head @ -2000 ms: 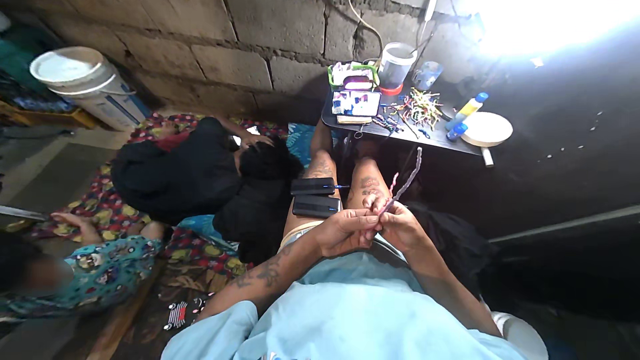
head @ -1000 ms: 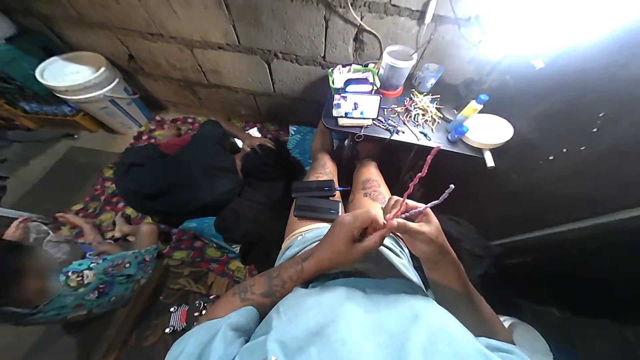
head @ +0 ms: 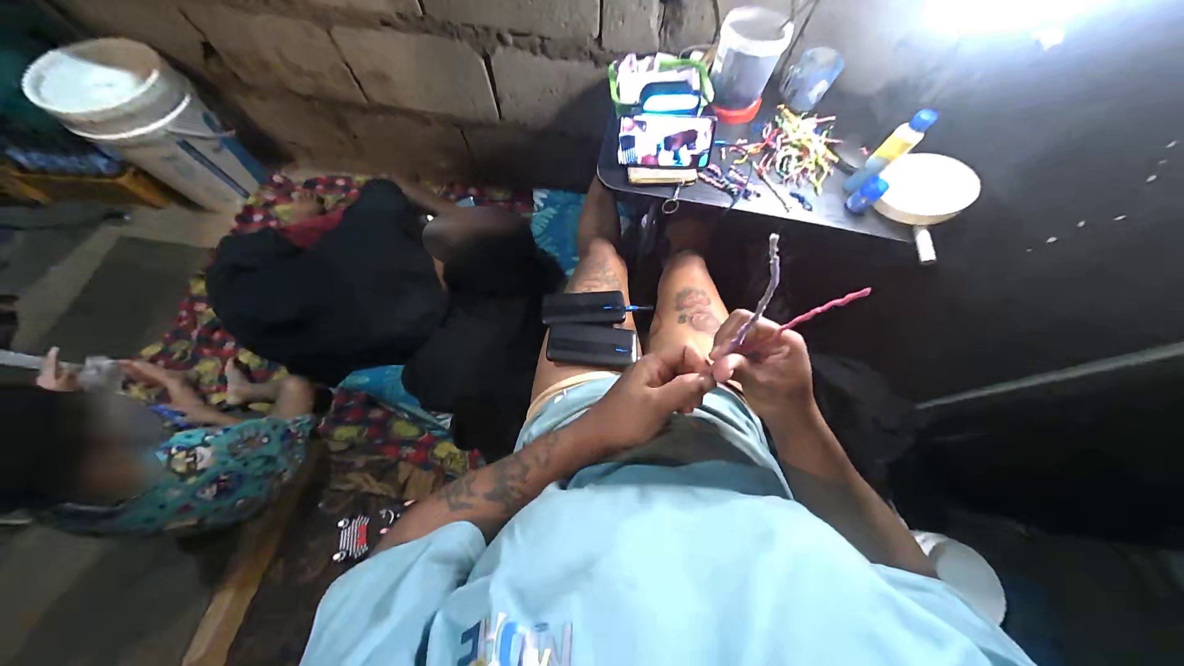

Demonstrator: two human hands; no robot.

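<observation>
My left hand (head: 661, 388) and my right hand (head: 763, 361) meet above my lap, fingertips pinched together on a small piece too hidden to make out. From the right hand's fingers a twisted pale lilac strand (head: 770, 277) points up, and a twisted red-pink strand (head: 828, 309) slants to the upper right. Their lower ends are covered by the fingers. Two black power banks (head: 585, 307) lie side by side on my thigh, left of the hands, one with a short blue-lit plug at its end.
A dark table (head: 856, 218) holds a phone (head: 666, 141), a green-rimmed basket (head: 708, 85), a pile of colourful strands (head: 797, 153), blue-capped bottles (head: 893, 153) and a round white lidlike object (head: 930, 188). Two people sit or lie on patterned cloth at left, near white buckets (head: 102, 88).
The lilac strand now points up and the red-pink one slants right, swapped from one second ago. Both hands have shifted slightly. The person at far left has moved their hands.
</observation>
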